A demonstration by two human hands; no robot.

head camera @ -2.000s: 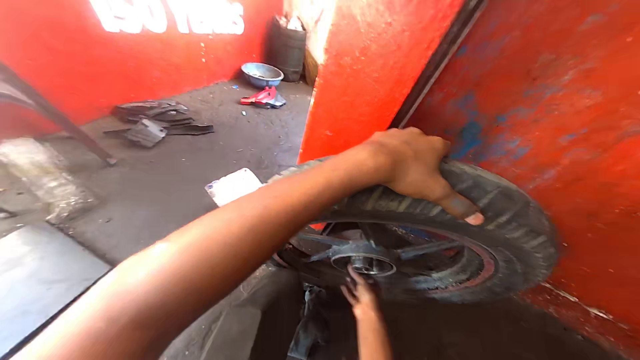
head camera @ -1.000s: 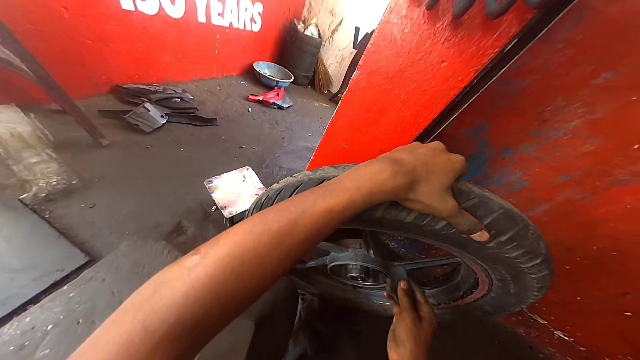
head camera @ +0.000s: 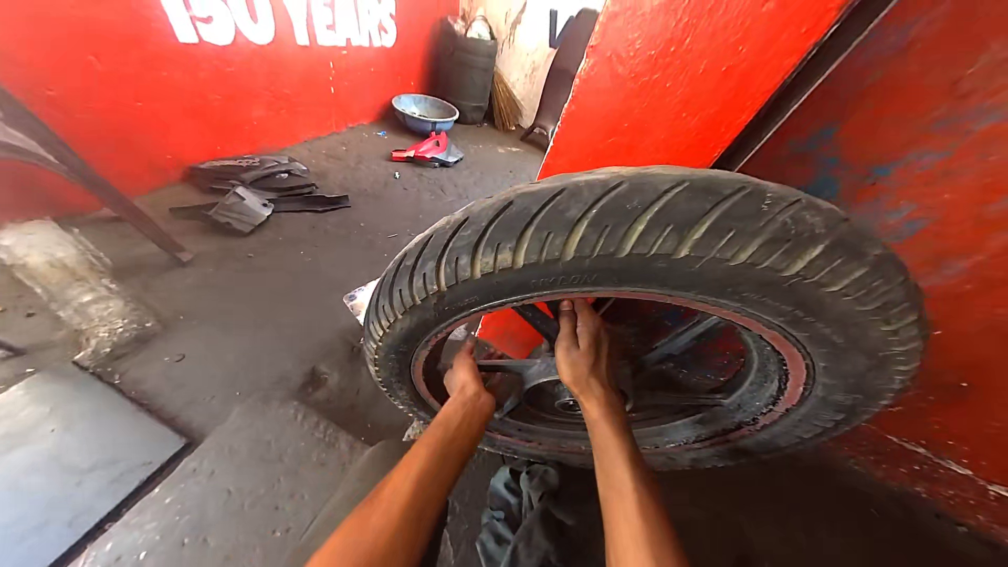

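A motorcycle wheel with a grooved black rubber tyre (head camera: 661, 224) fills the right half of the view, tilted beside the red wall. Both of my hands reach between the spokes of its dark metal rim. My left hand (head camera: 470, 382) grips a spoke at the rim's left side, its fingers partly hidden. To the right of it, my right hand (head camera: 584, 350) is closed around another spoke, just above the wheel hub (head camera: 568, 403). The rim edge is worn and reddish. Below the wheel lies a bunched dark cloth (head camera: 520, 504).
Dark plastic body panels (head camera: 252, 185) lie on the floor at the left. Farther back are a red fairing piece (head camera: 429, 150), a blue basin (head camera: 425, 113), a dark barrel (head camera: 466, 71) and a broom (head camera: 505, 102). A concrete ledge (head camera: 228, 480) runs along the lower left.
My left hand has left the top of the tyre and is now inside the rim. My right hand has moved up from near the hub to a spoke. The wheel appears raised and nearer.
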